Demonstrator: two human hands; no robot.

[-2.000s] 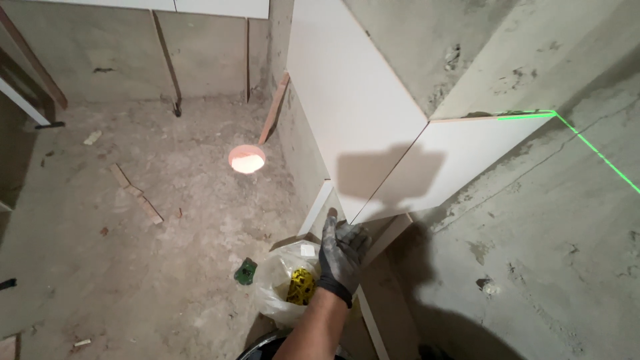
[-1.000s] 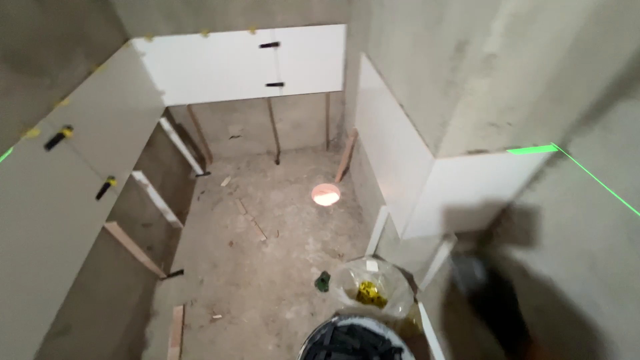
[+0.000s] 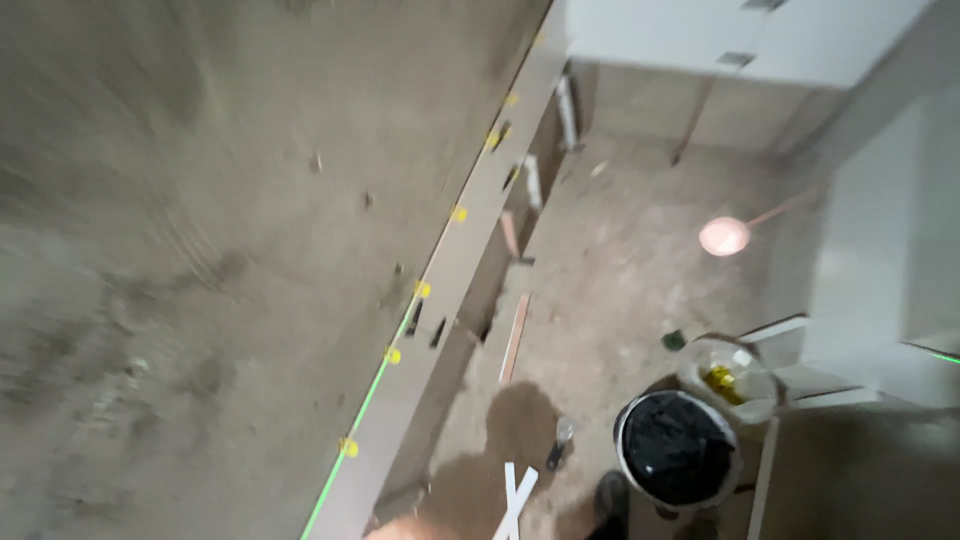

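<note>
At the bottom edge a blurred patch of bare skin shows, perhaps part of my left arm or hand; no fingers can be made out. My right hand is out of view. A row of white wall tiles (image 3: 459, 251) runs along the left wall, with yellow clips (image 3: 423, 289) on its upper edge and black tile-levelling pieces (image 3: 437, 332) on its face. A green laser line (image 3: 365, 405) follows part of that edge. A bucket filled with black pieces (image 3: 679, 450) stands by my shoe (image 3: 613, 499). Beside it is a clear plastic bag holding yellow pieces (image 3: 724, 382).
Short props (image 3: 534, 182) lean under the left tiles. A wooden strip (image 3: 515, 337), crossed white strips (image 3: 516, 499) and a black-handled tool (image 3: 557, 448) lie on the floor. A bright round spot (image 3: 724, 236) is farther back. White tiles (image 3: 862, 232) stand along the right wall.
The view has swung far to the left. The gloved hand that touched the lower edge of the right tiles two seconds ago has left the view.
</note>
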